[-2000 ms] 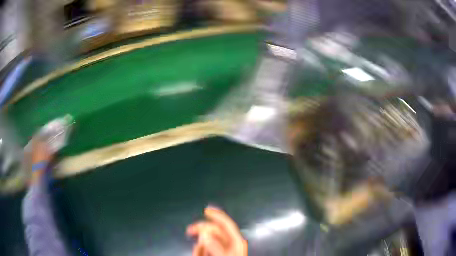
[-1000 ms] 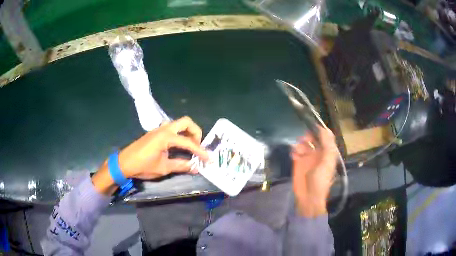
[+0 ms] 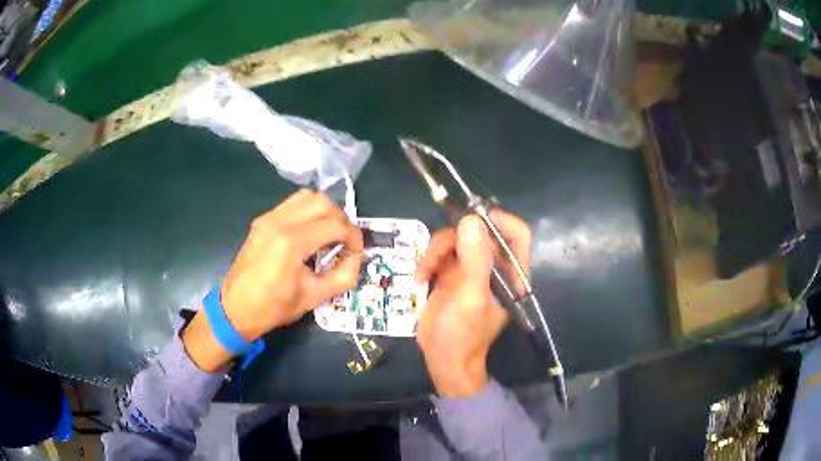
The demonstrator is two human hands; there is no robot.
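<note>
A white socket housing [image 3: 421,230] lies open side up on the dark green mat [image 3: 135,225], with a green circuit board [image 3: 374,293] and thin wires inside. My left hand [image 3: 302,266] has its fingers pinched at the housing's left upper edge, on what looks like a short white wire. My right hand [image 3: 468,297] holds the soldering iron [image 3: 486,212], tip up and away from the housing, with fingers at the housing's right edge. A brass contact strip [image 3: 364,357] hangs below the housing. A white cord in a plastic bag [image 3: 270,135] runs from its top edge.
A clear plastic hood [image 3: 567,63] hangs at the upper right. A black box [image 3: 738,153] stands in a wooden tray [image 3: 720,306] at the right. Brass strips [image 3: 743,423] are at the lower right. The green conveyor [image 3: 270,27] runs behind its pale edge.
The housing has turned and moved slightly left. My right hand with the iron has moved left to the housing's side. The bagged cord now lies more slanted. Two seconds ago my left hand was over the conveyor.
</note>
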